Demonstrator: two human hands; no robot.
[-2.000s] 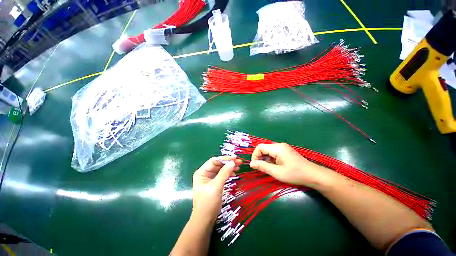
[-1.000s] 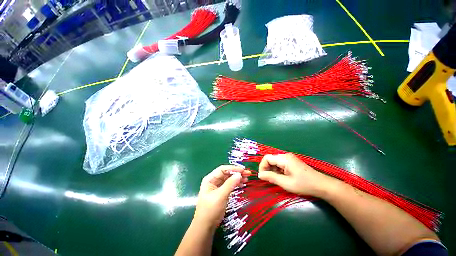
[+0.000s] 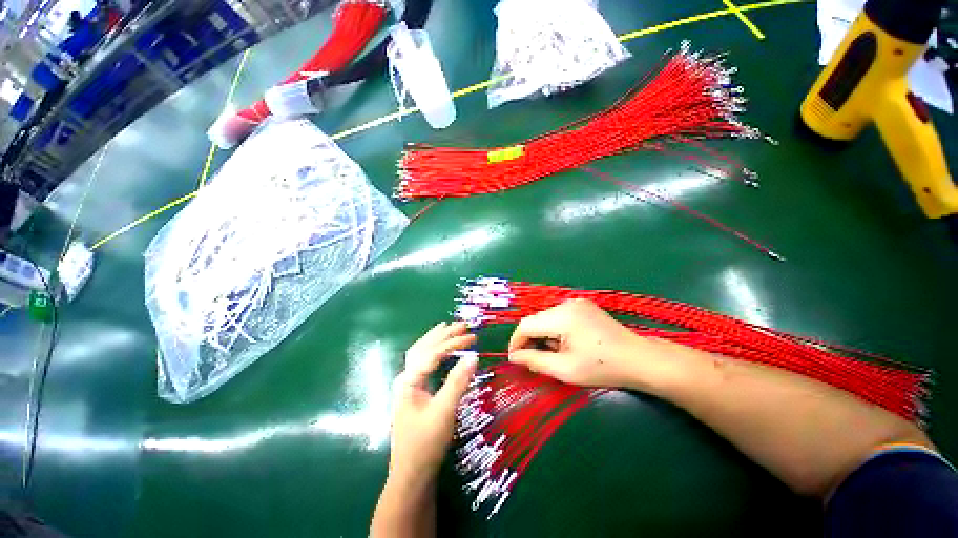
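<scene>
A fanned pile of red lead wires (image 3: 536,415) lies under my hands, with white sleeves (image 3: 478,441) at its left ends. My right hand (image 3: 567,345) pinches a red wire between thumb and fingertips above the pile. The wire's end points left towards my left hand (image 3: 425,389). My left hand's thumb and forefinger are a little apart at the white tip of that wire; whether they touch it is too small to tell. Beyond the hands lies a tied bundle of red wires (image 3: 567,137) with a yellow band (image 3: 505,153).
A large clear bag of white tubing (image 3: 273,252) lies left. A small bag of white pieces (image 3: 552,47), a clear bottle (image 3: 422,79) and wrapped red wires (image 3: 347,42) are at the far side. A yellow heat gun (image 3: 877,89) lies far right by white paper (image 3: 930,79).
My left thumb and forefinger have parted from their pinch at the wire end. My right hand still pinches a wire. The whole view has shifted and tilted slightly.
</scene>
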